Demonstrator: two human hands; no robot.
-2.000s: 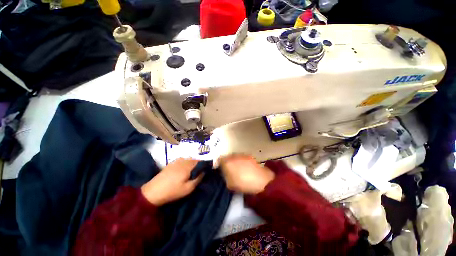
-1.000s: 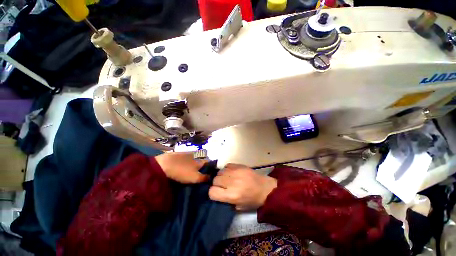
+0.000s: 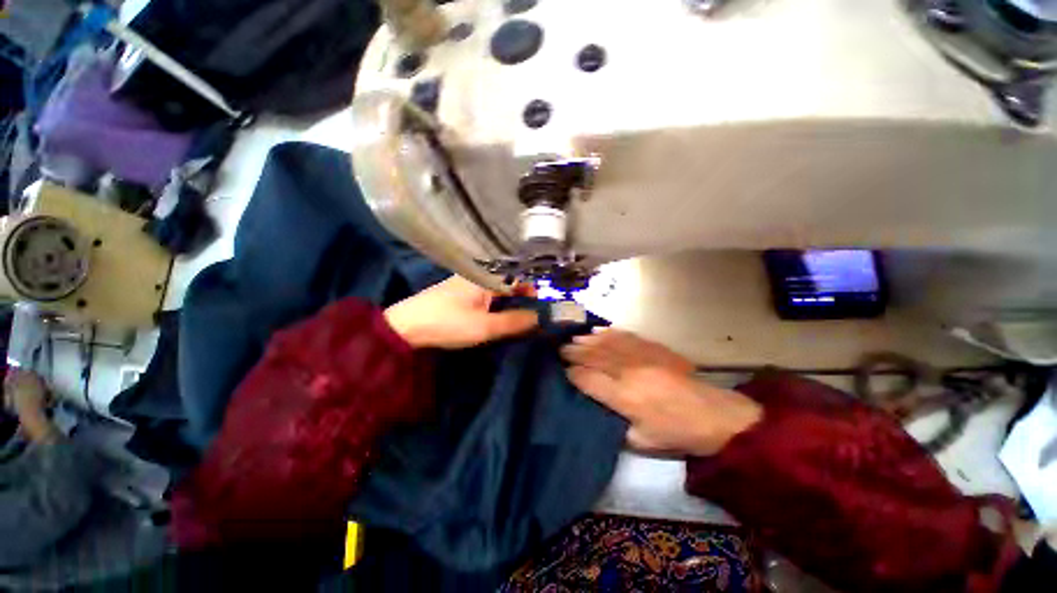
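A dark navy garment piece (image 3: 498, 440) spreads over the bed and left of the needle of the cream-white sewing machine (image 3: 742, 151). A small pale label or tag (image 3: 567, 313) shows on its edge, just in front of the presser foot area (image 3: 556, 282), which is lit. My left hand (image 3: 458, 315) holds the cloth edge left of the label, fingers towards the foot. My right hand (image 3: 655, 388) lies on the cloth at the right of the label, fingers extended and close together, fingertips at its edge.
A smartphone (image 3: 825, 283) with a lit screen lies under the arm. Blurred scissors (image 3: 927, 394) lie right of my right hand. At the left are another machine (image 3: 87, 261), purple cloth (image 3: 110, 122) and another person's hand (image 3: 29, 400). Black cloth (image 3: 255, 52) is heaped behind.
The view has moved closer and to the left. The pale label now shows at the foot. My right hand has gone from curled fingers to flatter, extended ones on the cloth.
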